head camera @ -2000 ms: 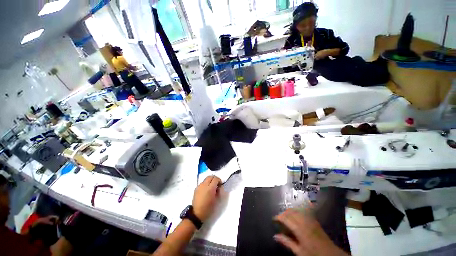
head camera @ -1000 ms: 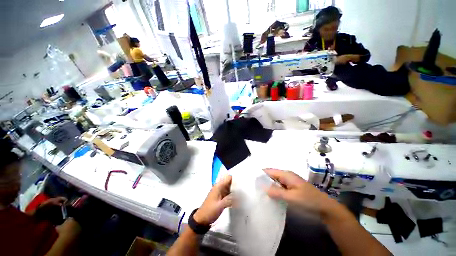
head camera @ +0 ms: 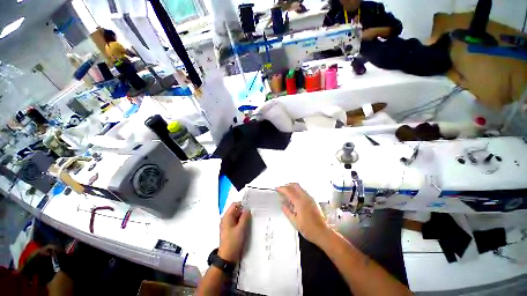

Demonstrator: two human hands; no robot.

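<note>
A white paper pattern piece [head camera: 270,248] with dark edge lines and small markings lies in front of me, left of the machine needle. My left hand [head camera: 234,230] holds its left edge near the top. My right hand [head camera: 301,213] is on its upper right corner, fingers bent over the edge. A plain black fabric panel [head camera: 378,248] lies under the needle area, partly covered by the paper and my right forearm. The white sewing machine [head camera: 399,173] stands at the right with its presser foot above the panel.
A black cloth bundle [head camera: 245,156] lies beyond the paper. Black scraps [head camera: 448,236] lie right of the needle. A grey motor end [head camera: 151,179] and a bottle with a yellow-green cap [head camera: 184,137] stand left. Thread cones [head camera: 312,81] and a person [head camera: 370,20] are behind.
The paper, absent two seconds ago and blurred one second ago, now lies flatter with its markings visible. Both hands have come onto its upper part. The camera view has shifted.
</note>
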